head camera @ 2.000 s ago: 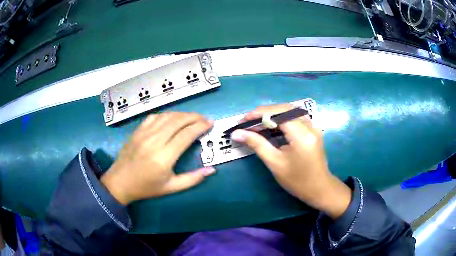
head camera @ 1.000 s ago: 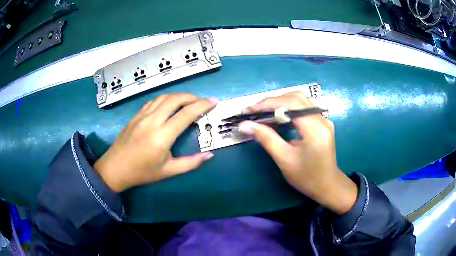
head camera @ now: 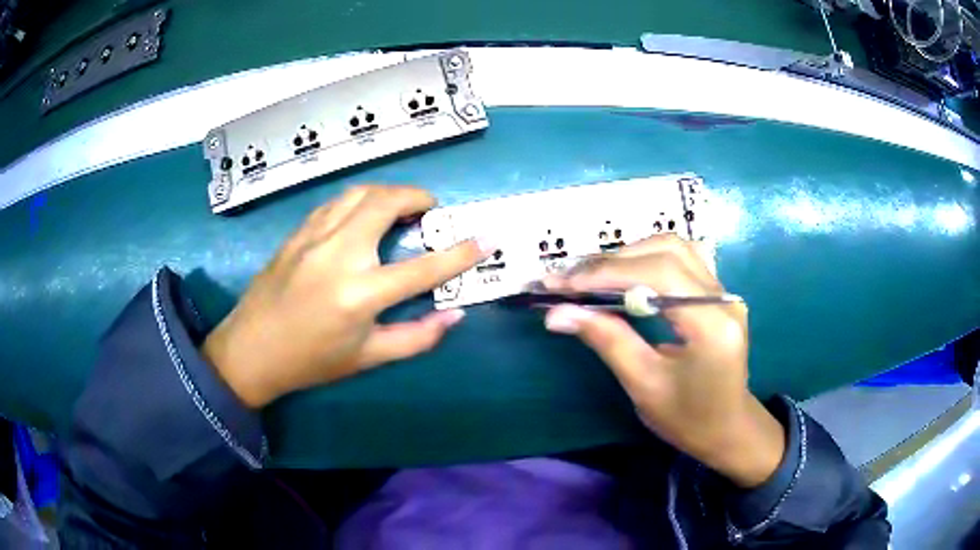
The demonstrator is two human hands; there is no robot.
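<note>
A flat silver-white fixture plate (head camera: 516,220) lies on the green surface in front of me, with four nests holding small dark bits. My left hand (head camera: 333,290) is at its left end, index fingertip at the leftmost nest and thumb at the lower left corner. My right hand (head camera: 682,344) holds dark tweezers (head camera: 602,299) with a pale band around the middle. The tweezers' tips are near the plate's lower edge, left of centre. The hand covers part of the plate's lower right. The tips are blurred, and I cannot tell whether they hold anything.
A second fixture plate (head camera: 333,161) lies at upper left, partly over the white band (head camera: 559,81). A darker plate (head camera: 105,59) lies beyond the band at far left. A long thin metal rail (head camera: 741,62) lies beyond it at right. Machine parts with clear tubes (head camera: 924,32) stand at top right.
My left index finger has moved onto the leftmost nest. The tweezers have moved from that nest down and right to the plate's lower edge. More of the right-hand nests show.
</note>
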